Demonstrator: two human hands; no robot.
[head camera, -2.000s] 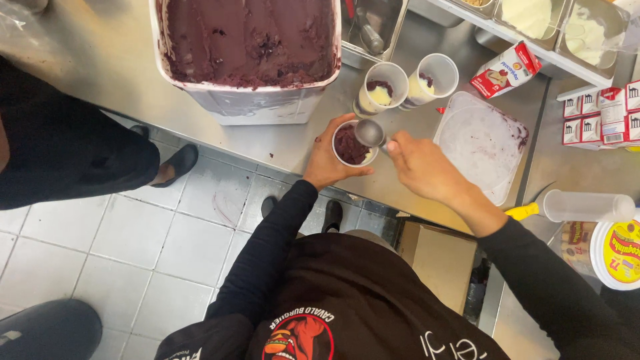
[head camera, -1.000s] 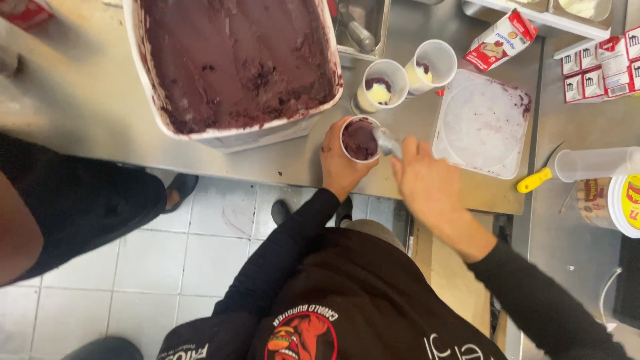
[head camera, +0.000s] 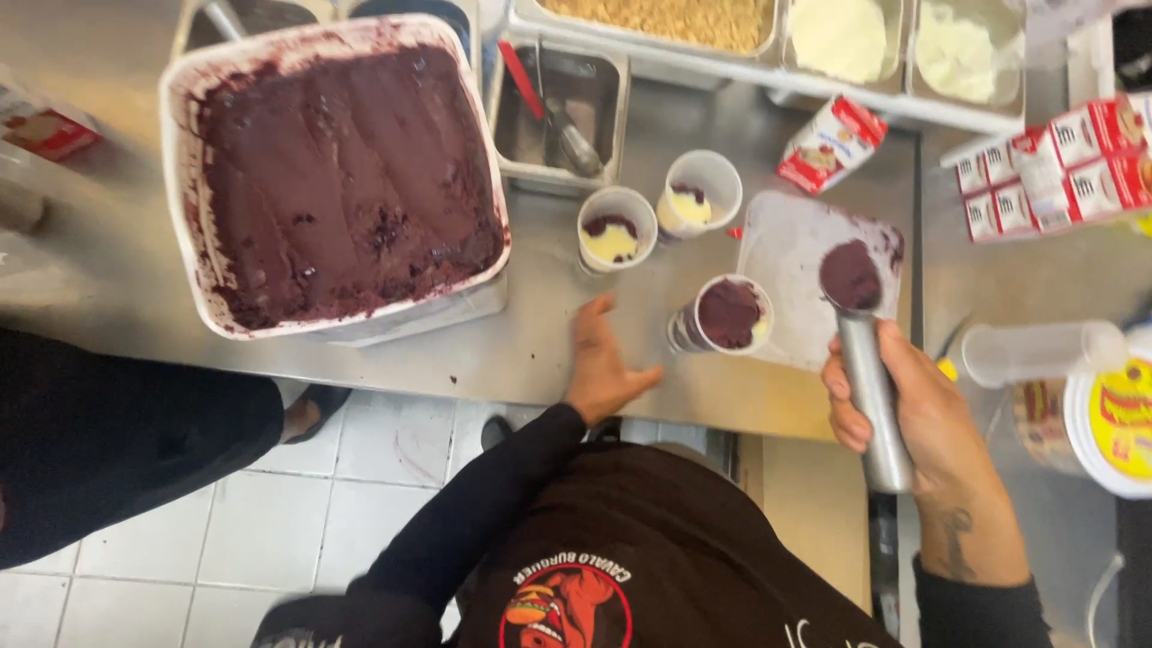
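Note:
My right hand (head camera: 909, 405) grips the handle of a metal ice cream scoop (head camera: 864, 360), whose bowl holds dark purple frozen paste. My left hand (head camera: 609, 360) is empty, fingers apart, over the steel counter's front part. Between the hands stands a plastic cup (head camera: 731, 313) with purple paste nearly up to its rim. Behind it, a cup (head camera: 616, 230) and another cup (head camera: 699, 195) hold purple paste and a pale yellow cream lower down. A large white tub (head camera: 337, 180) of the same paste stands left of the cups. A smeared translucent lid (head camera: 792, 261) lies partly under the scoop.
A steel pan (head camera: 560, 112) with a red-handled utensil and a scoop stands behind the cups. Farther back are pans of crumbs (head camera: 666, 20) and white powder (head camera: 837, 40). Red-and-white cartons (head camera: 832, 146) and a clear tube-shaped container (head camera: 1042, 353) are at the right. Another person's dark-clothed leg (head camera: 135, 441) is at left.
The cup that my left hand held now stands on the counter, let go. My right hand has moved right with the scoop, away from that cup, and its bowl now shows purple paste.

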